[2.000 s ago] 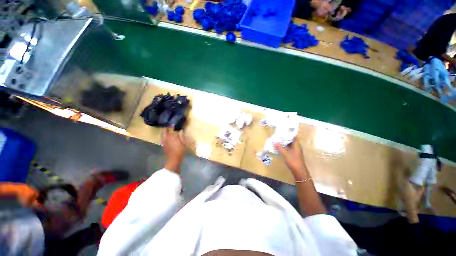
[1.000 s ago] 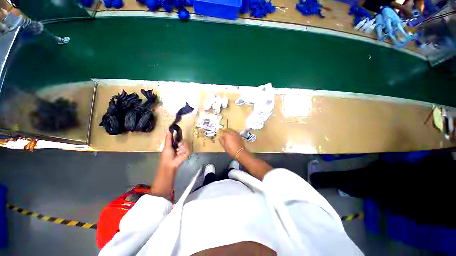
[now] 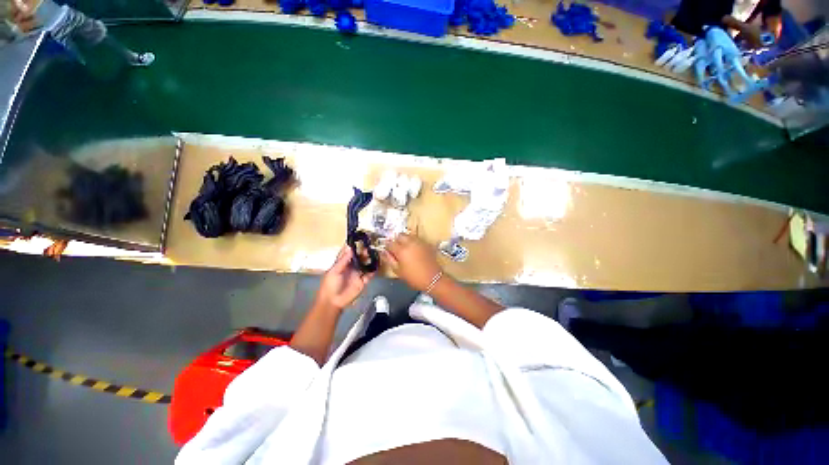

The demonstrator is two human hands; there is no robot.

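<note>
A black ring part (image 3: 358, 218) with a curved tail is held upright by its loop at the bench's front edge. My left hand (image 3: 344, 281) grips the loop from the left. My right hand (image 3: 414, 261) is at the loop's right side, fingers close to it; whether it holds a small piece is too small to tell. Small white parts (image 3: 396, 188) lie in a cluster just behind my hands, partly covered by my right fingers. A white-grey figure lower body (image 3: 483, 207) lies on the bench to the right of the cluster.
A black part heap (image 3: 238, 198) lies at left, beside the clear-panelled heating box (image 3: 170, 195). The green conveyor (image 3: 436, 104) runs behind the tan bench (image 3: 636, 238). A red-orange stool (image 3: 202, 386) stands at my left. A person's dark-clothed leg (image 3: 627, 336) shows at right.
The black part was taken from the heap side and has moved right, towards the small white parts. My right hand let go of the figure body, moved left and now meets the ring.
</note>
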